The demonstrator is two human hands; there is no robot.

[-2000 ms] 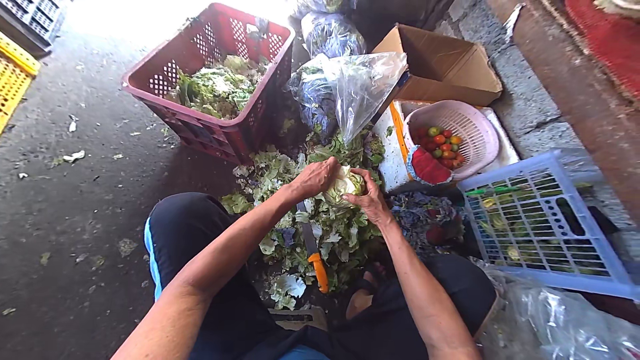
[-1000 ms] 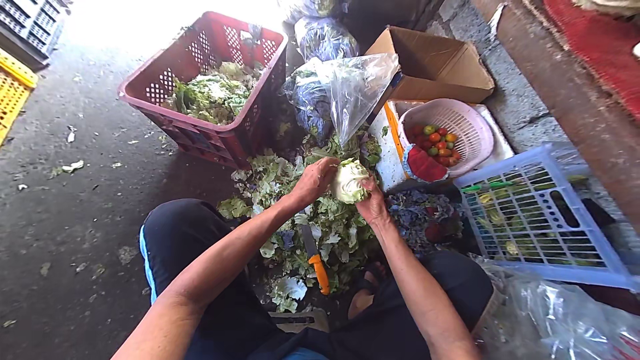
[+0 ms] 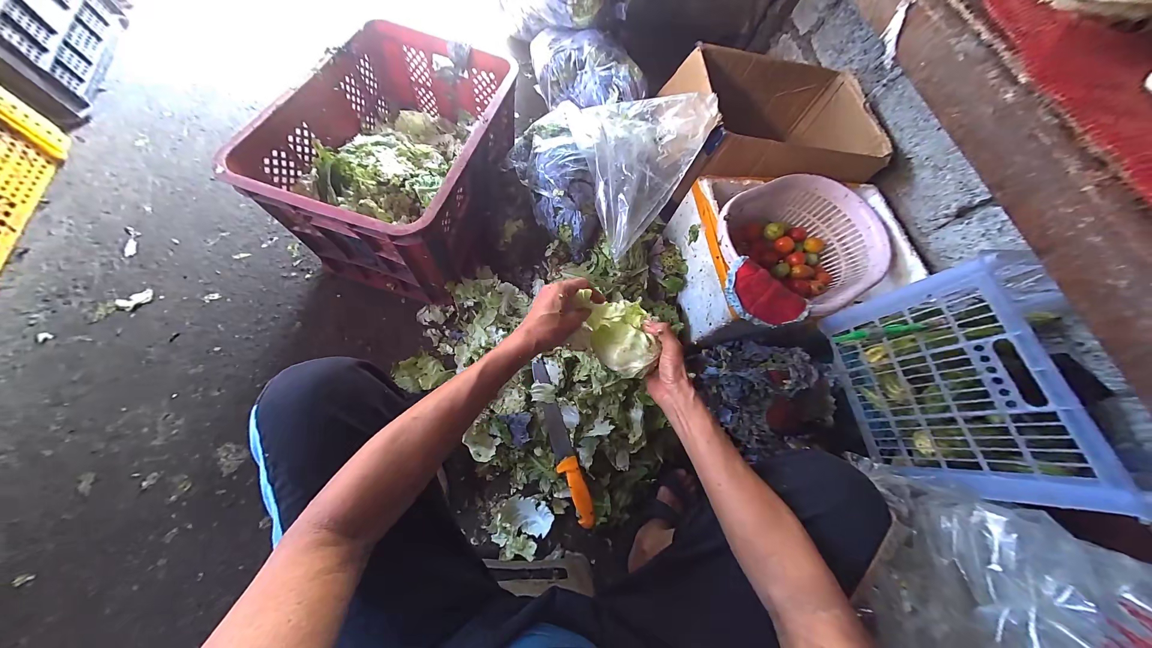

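A pale green leafy head, cabbage or lettuce (image 3: 625,340), is held up between my hands over a heap of loose leaves (image 3: 621,432). My right hand (image 3: 668,362) grips its right side. At its upper left, my left hand (image 3: 560,313) has bent fingers on a light green outer leaf. Below the hands, a knife with an orange handle (image 3: 576,490) lies on the heap, its blade pointing up and away from me, with a bit of leaf across it. The undersides of the fingers are hidden.
A dark red plastic crate (image 3: 423,229) with leafy heads stands at the upper left. Clear bags of purplish vegetables (image 3: 589,67), a cardboard box (image 3: 792,148), a pink colander (image 3: 855,234) with tomatoes and a blue crate (image 3: 999,360) line the right side. Dark purple leaves (image 3: 756,387) lie beside the heap.
My left hand has moved slightly away from the head's core, and an outer leaf now stands out toward its fingers. My right hand keeps its hold. A bit of leaf now lies across the knife blade.
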